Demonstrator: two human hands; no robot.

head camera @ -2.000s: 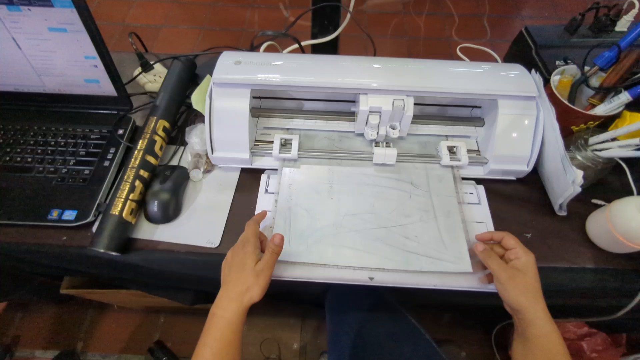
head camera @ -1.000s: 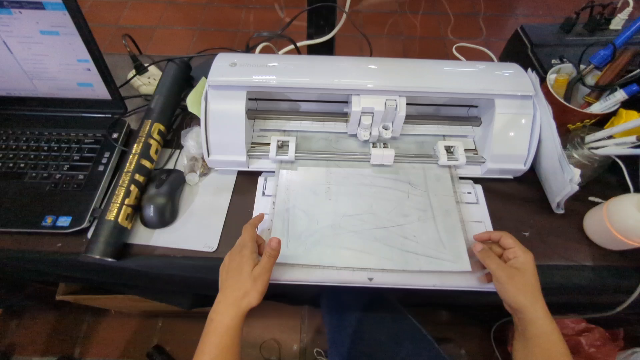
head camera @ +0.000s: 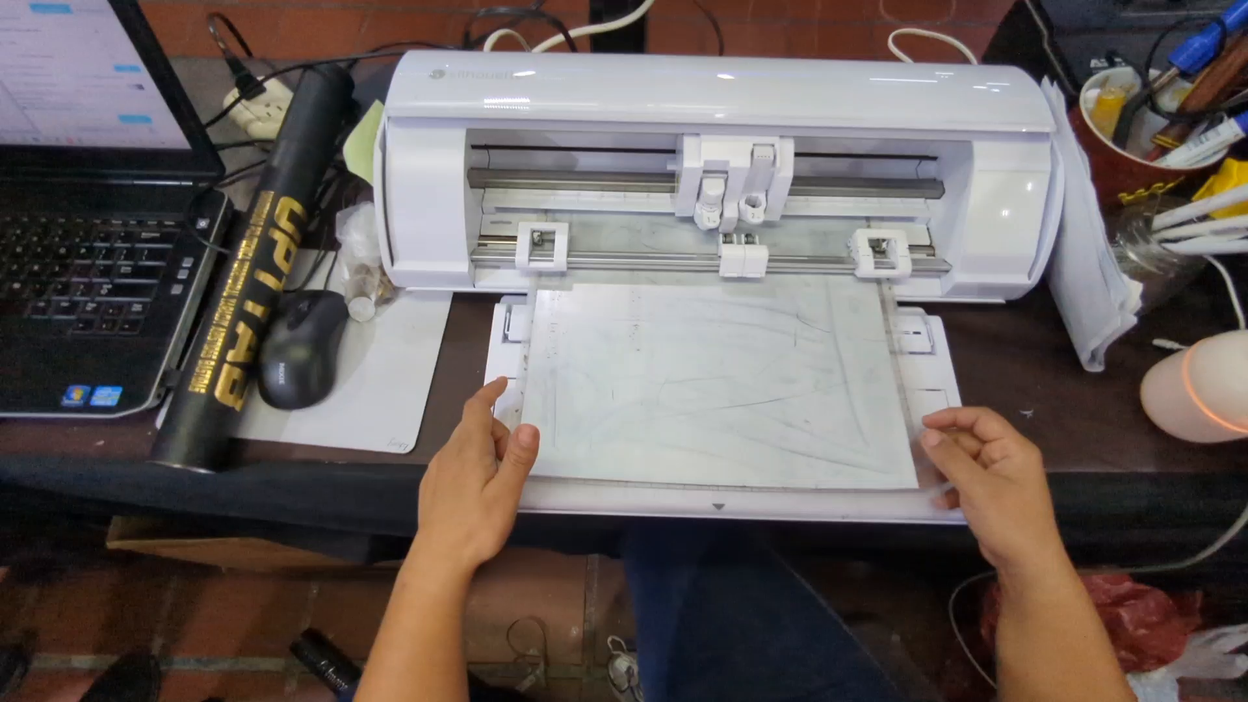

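A white desktop cutting plotter (head camera: 721,93) stands on the dark table. Its tool carriage (head camera: 735,180) sits near the middle of the rail. A translucent cutting mat with a pale sheet (head camera: 712,380) on it runs under the rollers and lies over the plotter's front tray (head camera: 731,505). At the mat's left edge is my left hand (head camera: 480,473), thumb and fingers apart. My right hand (head camera: 990,478) has its thumb and fingers at the mat's lower right edge and appears to pinch the clear border there.
Left of the plotter are an open laptop (head camera: 88,292), a black printed tube (head camera: 253,273) and a black mouse (head camera: 300,349). Folded white paper (head camera: 1092,244), a cup of pens (head camera: 1121,156) and a pale round device (head camera: 1204,385) are on the right.
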